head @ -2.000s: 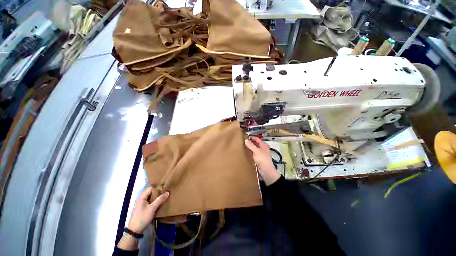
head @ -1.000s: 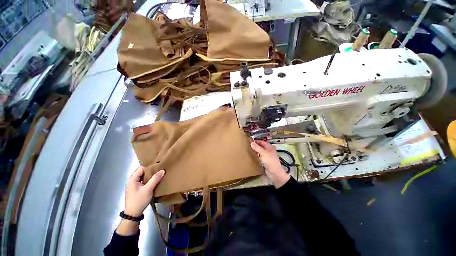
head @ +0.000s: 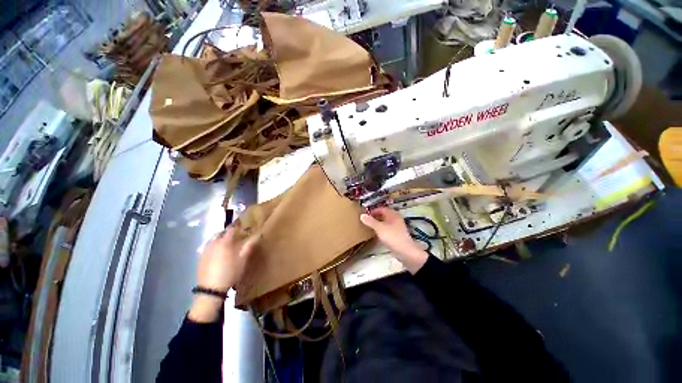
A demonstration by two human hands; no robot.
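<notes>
A brown bag panel [head: 306, 232] lies on the bed of the white sewing machine [head: 478, 120], its right edge by the presser foot area [head: 363, 196]. My right hand [head: 392, 230] pinches the panel's right edge just in front of the needle area. My left hand [head: 224, 263], blurred, lies on the panel's left part; its fingertips are hard to make out. Brown straps [head: 323, 299] hang from the panel's near edge. The tan binding tape [head: 464, 190] runs across the machine bed to the needle area. The needle itself is hidden.
A heap of brown bags [head: 217, 112] with tangled straps lies behind the machine. Dark scissor handles [head: 423, 230] rest on the bed right of my right hand. Thread cones [head: 505, 31] stand behind the arm. A metal-topped bench [head: 176, 224] runs along the left.
The panel's left part has bunched and its corner patch is no longer visible. My left hand has moved up on the panel. My right hand stays at the edge. The whole view has tilted.
</notes>
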